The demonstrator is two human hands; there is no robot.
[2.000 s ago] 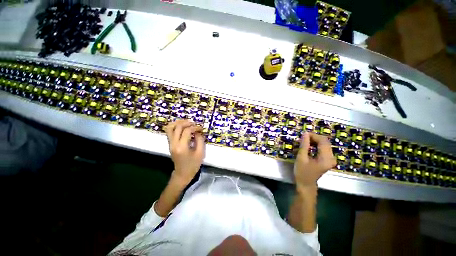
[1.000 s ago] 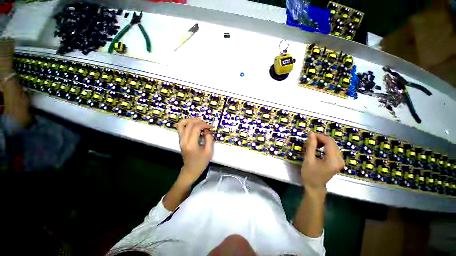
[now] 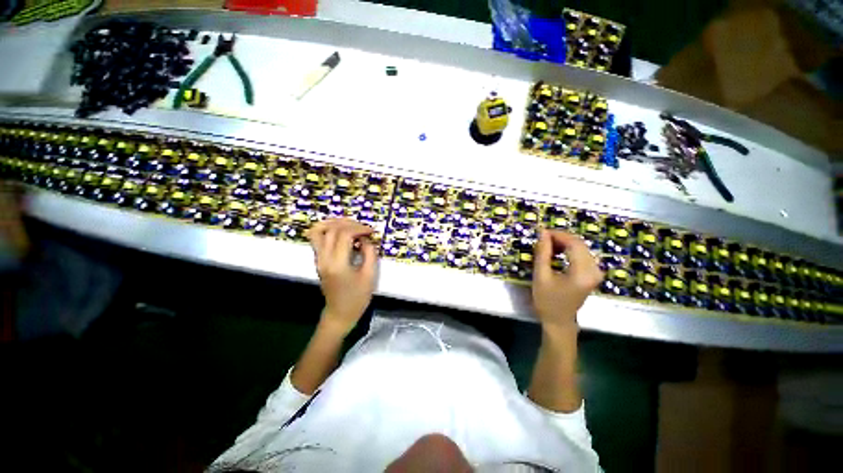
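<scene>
A long double row of populated circuit board panels [image 3: 453, 226] with yellow, black and silver parts runs across in front of me in a metal-edged rail. My left hand [image 3: 344, 263] is at the near edge of the row, left of the dark seam between two panels, with fingers curled. My right hand [image 3: 562, 277] is at the near edge right of the seam, thumb and forefinger close together. Whether either hand holds a small part cannot be told.
Behind the row lie a black component heap [image 3: 129, 65], green-handled cutters [image 3: 222, 69], a pale knife [image 3: 319, 76], a yellow object [image 3: 493, 115], a spare panel [image 3: 566, 125], blue pieces [image 3: 611, 141], leaded parts [image 3: 679, 148] and dark-handled pliers [image 3: 716, 166]. A blue tray [image 3: 545, 42] stands behind.
The view has shifted back and forth. My right hand has moved slightly left along the row. My left hand stays near the seam. Another person's arm at far left has mostly left the picture.
</scene>
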